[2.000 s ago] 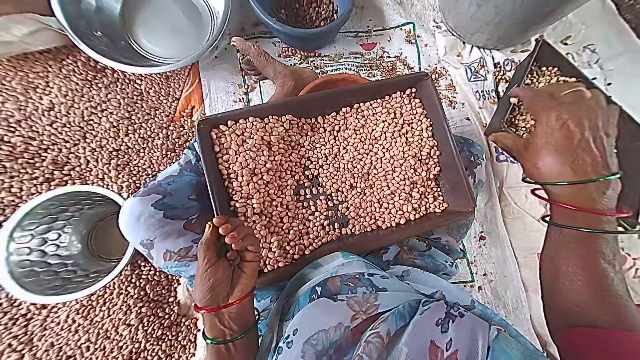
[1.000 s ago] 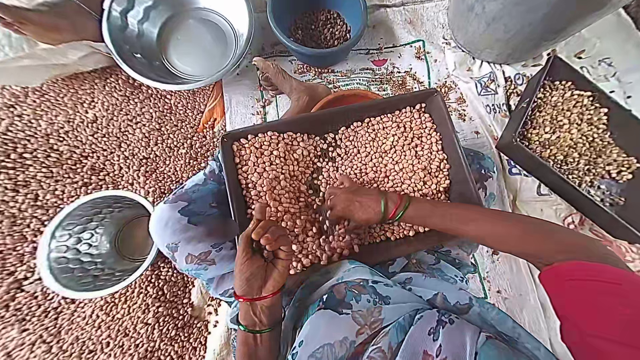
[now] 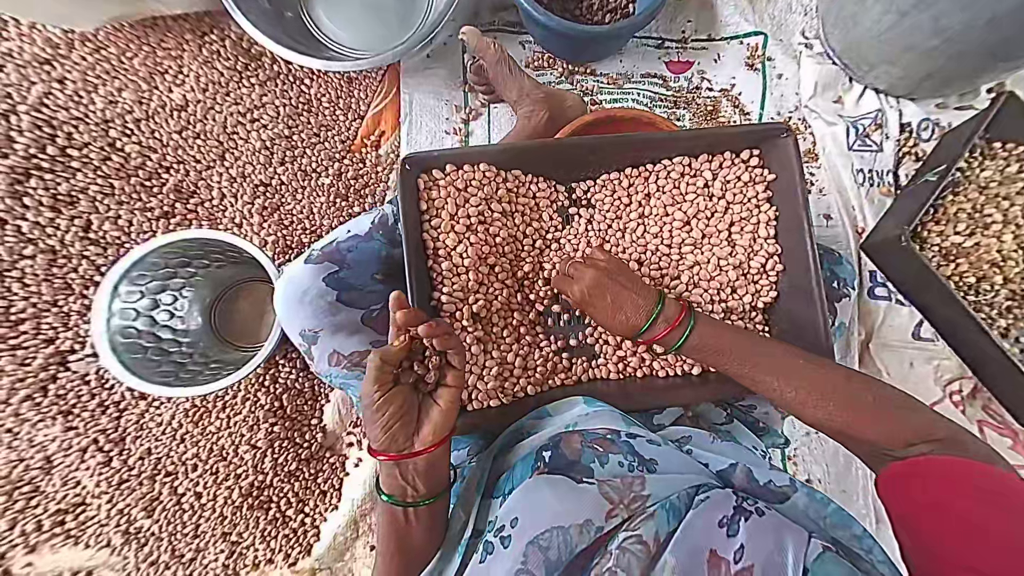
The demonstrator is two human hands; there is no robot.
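Observation:
A dark rectangular tray (image 3: 804,264) lies across my lap, spread with pinkish-brown peanut kernels (image 3: 688,224). Dark slotted patches of its bottom show in the middle. My left hand (image 3: 416,376) is palm up at the tray's left front corner, fingers curled around several dark, shrivelled kernels (image 3: 422,372). My right hand (image 3: 606,292), with red and green bangles at the wrist, reaches in from the right, its fingers down on the kernels near the centre. Whether a kernel is pinched there is hidden.
A large heap of kernels (image 3: 160,144) covers the left side, with a hammered steel pot (image 3: 160,320) tipped on it. A steel basin (image 3: 280,48), a blue bowl (image 3: 588,40), an orange bowl (image 3: 616,122) and a grey metal container (image 3: 920,48) stand beyond. Another dark tray (image 3: 904,232) is at right.
My right hand was at the right-hand tray two seconds ago and is now over the kernels in the lap tray. My left hand has stayed by the tray's left front corner.

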